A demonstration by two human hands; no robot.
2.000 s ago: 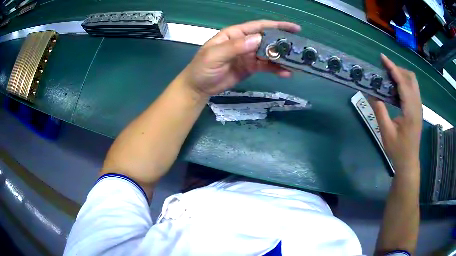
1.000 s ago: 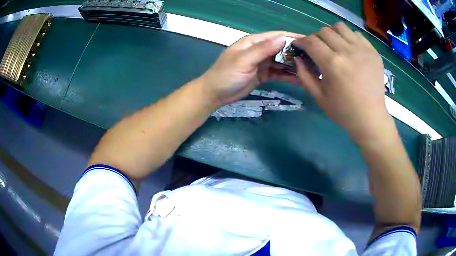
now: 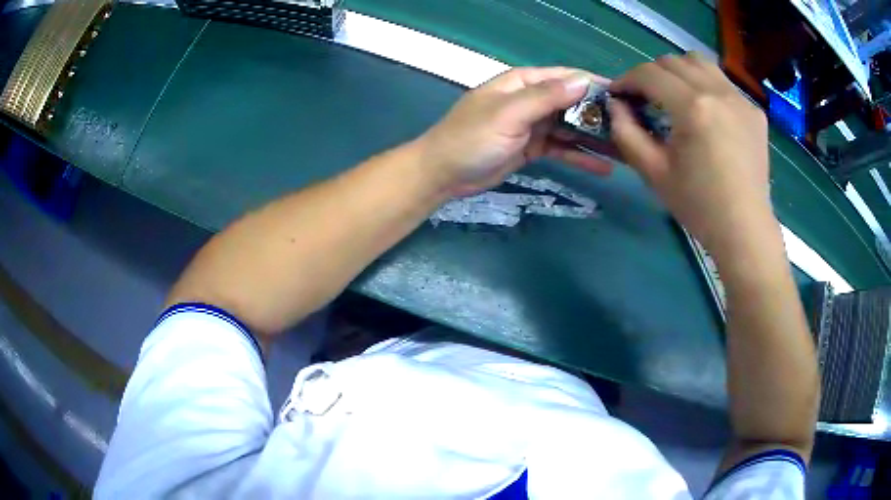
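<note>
A grey fixture bar (image 3: 590,115) is held above the green bench, and its left end with one round, copper-coloured seat shows between my hands. My left hand (image 3: 508,122) grips that end, thumb on top and fingers below. My right hand (image 3: 689,127) is over the rest of the bar, its fingertips at the bar's upper face beside the seat. It hides most of the bar, and whether it pinches a small part cannot be told. A pale cover plate (image 3: 707,273) lies on the bench, partly behind my right forearm.
A gold bar block (image 3: 49,63) is at the left edge. Spare grey bars (image 3: 269,14) lie at the top left by the white strip (image 3: 420,49). Stacked grey plates (image 3: 852,356) stand at the right. A worn tape patch (image 3: 513,203) is on the mat. A reddish-brown stand (image 3: 744,49) is at the upper right.
My right hand has left the bar's far right end and now covers the bar near its left end. The bar has turned so its row of seats is mostly hidden.
</note>
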